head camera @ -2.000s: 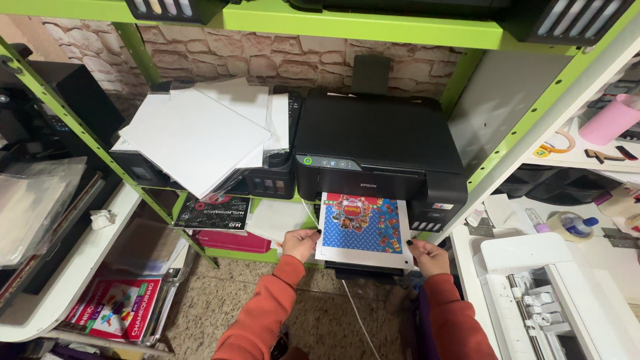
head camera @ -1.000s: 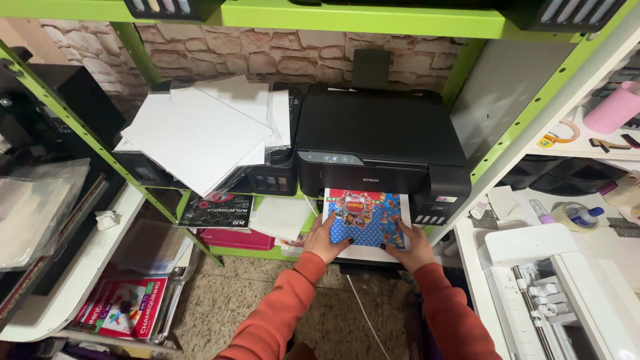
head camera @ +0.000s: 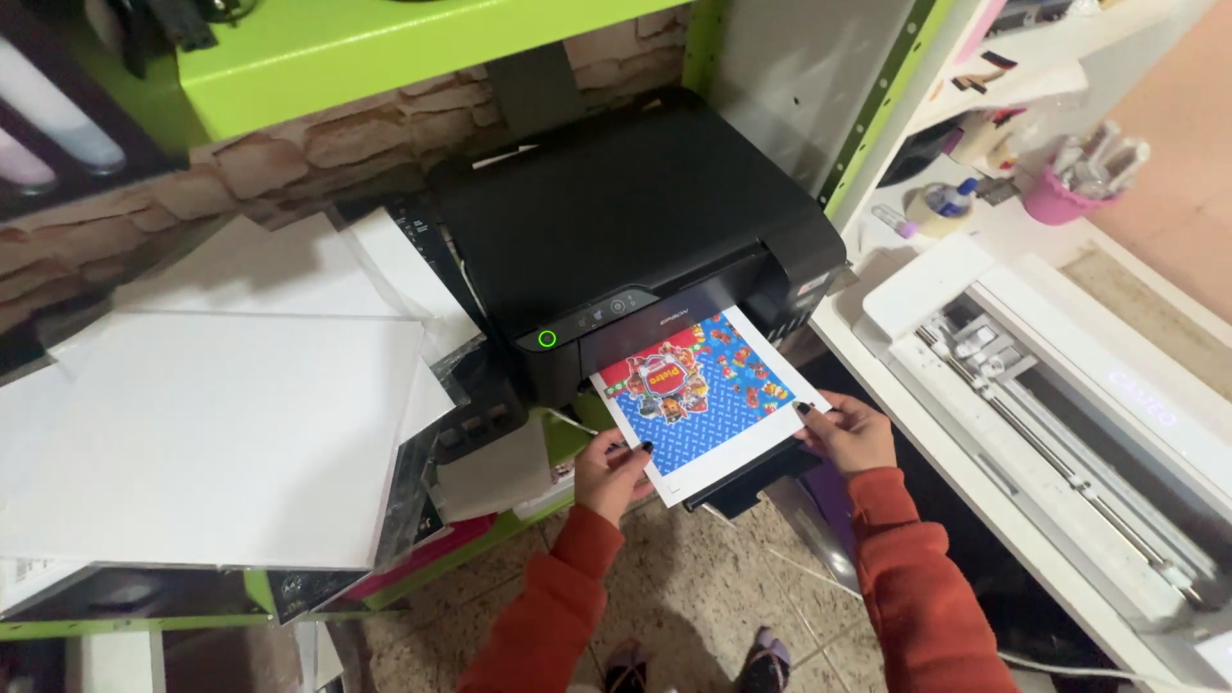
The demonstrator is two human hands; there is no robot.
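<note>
A black Epson inkjet printer [head camera: 635, 202] stands on the green metal shelf, a green light glowing on its panel. Out of its front comes a printed sheet [head camera: 717, 414] with a blue and red cartoon design and a white margin; its far end is hidden under the printer's front. My left hand [head camera: 611, 472] pinches the sheet's left edge between thumb and fingers. At the right edge, near the outer corner, my right hand [head camera: 849, 430] holds it the same way, thumb on top. Below the sheet is the black output tray [head camera: 756, 481].
White paper sheets [head camera: 202, 433] lie over another black printer at left. A white cutting machine [head camera: 1049, 423] sits on the white table at right, near a pink cup of tools [head camera: 1073, 188] and a tape roll [head camera: 938, 210]. A green shelf [head camera: 385, 58] crosses above.
One second ago both hands had their thumbs farther in over the print; now they hold its side edges. The view has moved closer and tilted.
</note>
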